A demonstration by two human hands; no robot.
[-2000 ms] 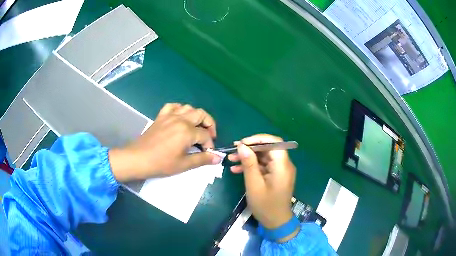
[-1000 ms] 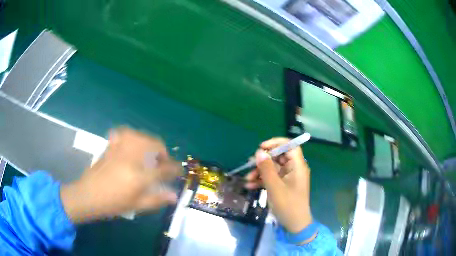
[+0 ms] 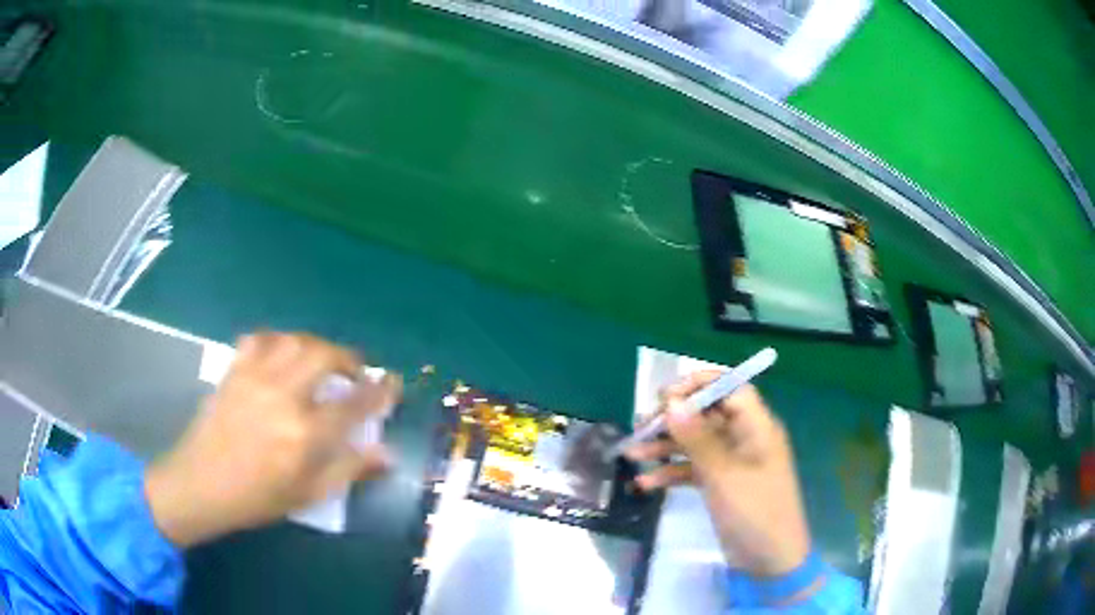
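Note:
A tablet assembly (image 3: 528, 559) with a silver-white plate and black frame lies in front of me, cut off by the bottom edge. Its mainboard end with shiny orange-yellow patches (image 3: 514, 435) faces away from me. My right hand (image 3: 733, 463) holds light-coloured tweezers (image 3: 711, 396) with the tip low over the right part of the board; the tip is blurred. My left hand (image 3: 270, 439) is blurred, left of the tablet, with its fingers curled and apart. Whether it holds a small piece cannot be told. A white sheet (image 3: 322, 512) shows below it.
Grey release-liner sheets (image 3: 96, 348) lie at the left, with a grey stack (image 3: 102, 222) behind. Tablet assemblies (image 3: 793, 264) (image 3: 958, 348) lie at the right on the green belt. White strips (image 3: 919, 511) stand nearer. A metal rail (image 3: 720, 102) and green partition bound the far side.
The view has shifted, uncovering the tablet's board end. My left hand has left the white sheet and tweezers. My right hand has brought the tweezers over the board.

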